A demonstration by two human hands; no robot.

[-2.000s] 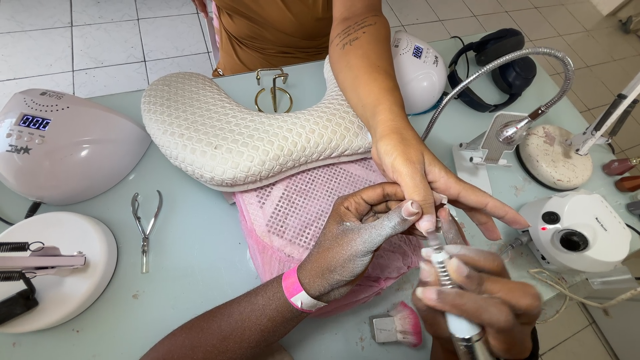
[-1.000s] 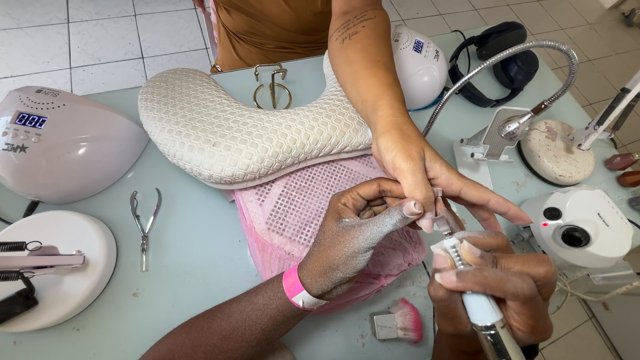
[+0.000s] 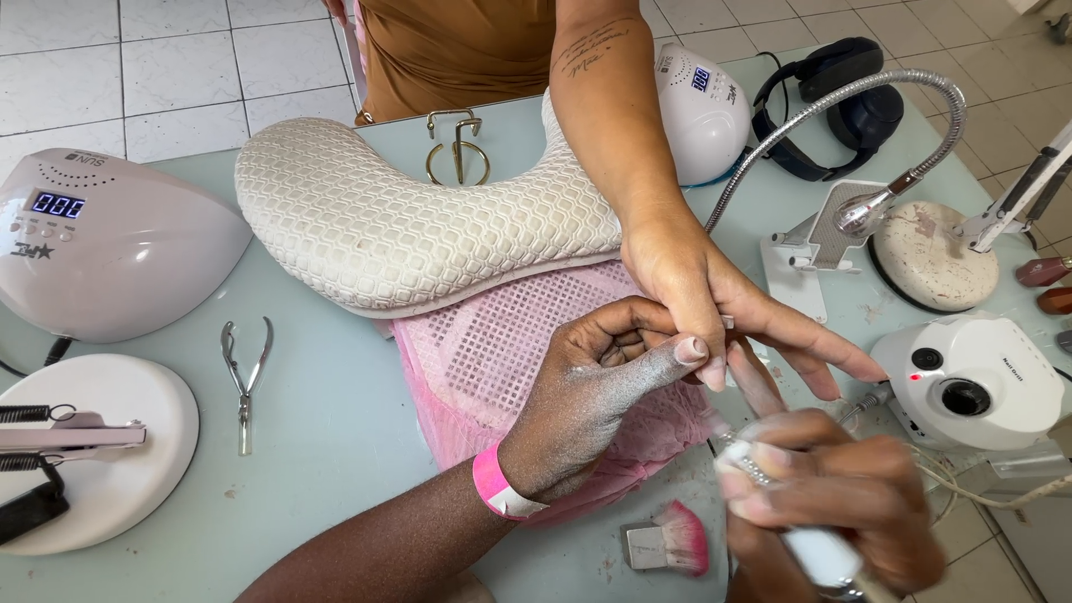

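My left hand (image 3: pixel 599 394), dusted with pale powder and wearing a pink wristband (image 3: pixel 498 486), grips the thumb of another person's hand (image 3: pixel 687 268). That hand reaches over a white textured armrest cushion (image 3: pixel 419 226), fingers spread to the right. At the lower right my right hand (image 3: pixel 829 494) is closed around a white nail drill handpiece (image 3: pixel 821 553), blurred by motion, its tip just short of the held thumb. Under the hands lies a dust collector (image 3: pixel 511 343) with a pink cover. A pink-bristled dust brush (image 3: pixel 666 540) rests between my forearms.
Cuticle nippers (image 3: pixel 244 385) and a nail lamp (image 3: pixel 117 243) lie to the left, near a white round lamp base (image 3: pixel 109 452). On the right stand the nail drill's control box (image 3: pixel 971 381), a phone stand (image 3: pixel 816 243), a flexible-neck lamp (image 3: pixel 913 79) and headphones (image 3: pixel 825 109). A second nail lamp (image 3: pixel 702 113) is behind the forearm.
My right hand with the drill handpiece has drawn down and away from the other person's thumb, where the tip was before. My left hand keeps its hold in about the same place.
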